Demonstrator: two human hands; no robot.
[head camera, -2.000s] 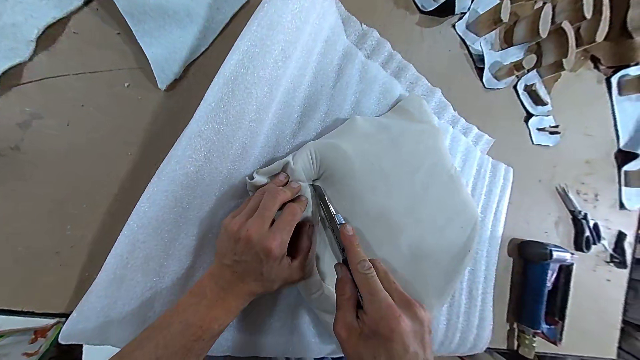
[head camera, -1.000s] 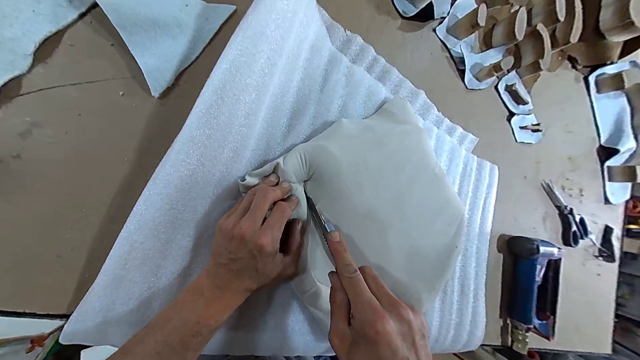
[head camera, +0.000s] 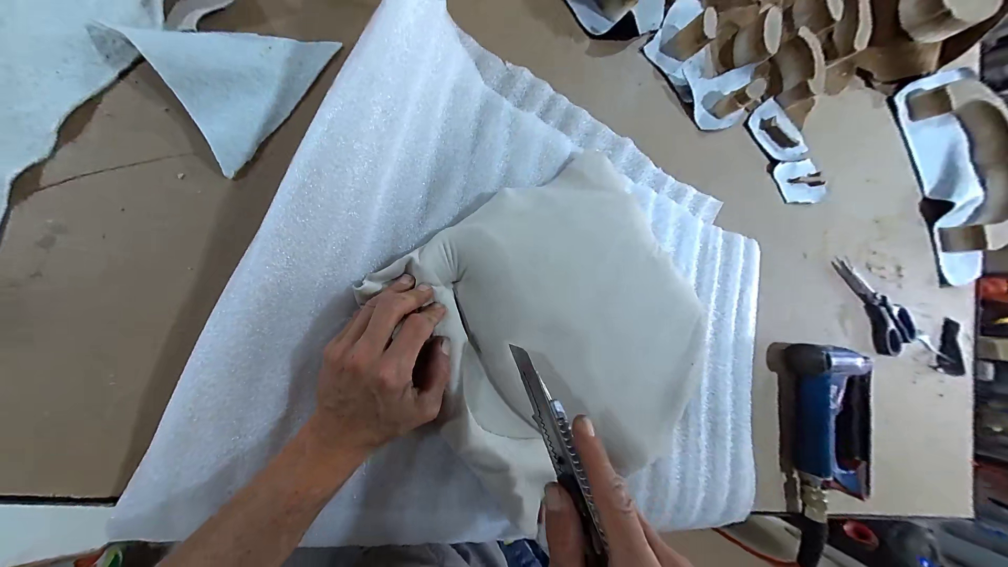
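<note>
A pale grey piece covered in leather-like material (head camera: 583, 291) lies on folded white foam sheeting (head camera: 276, 260). My left hand (head camera: 386, 362) pinches a gathered edge of the covering at the piece's left side; its fingertips press into the folds. A dark slit or seam curves down from beside those fingers. My right hand (head camera: 606, 504) grips a snap-off utility knife (head camera: 555, 425) with its blade out. The blade tip points up and left, over the covering to the right of the slit; whether it touches the surface cannot be told.
Scissors (head camera: 878, 307) and a blue pneumatic stapler (head camera: 827, 417) with a hose lie at the right of the table. White-backed shapes with brown cardboard-like pieces (head camera: 756, 39) fill the upper right. Pale material scraps (head camera: 236, 87) lie at the upper left.
The knife, earlier with its tip in the fold beside my left fingers, has moved down and right with my right hand. More of the slit shows. My left hand still holds the gathered edge.
</note>
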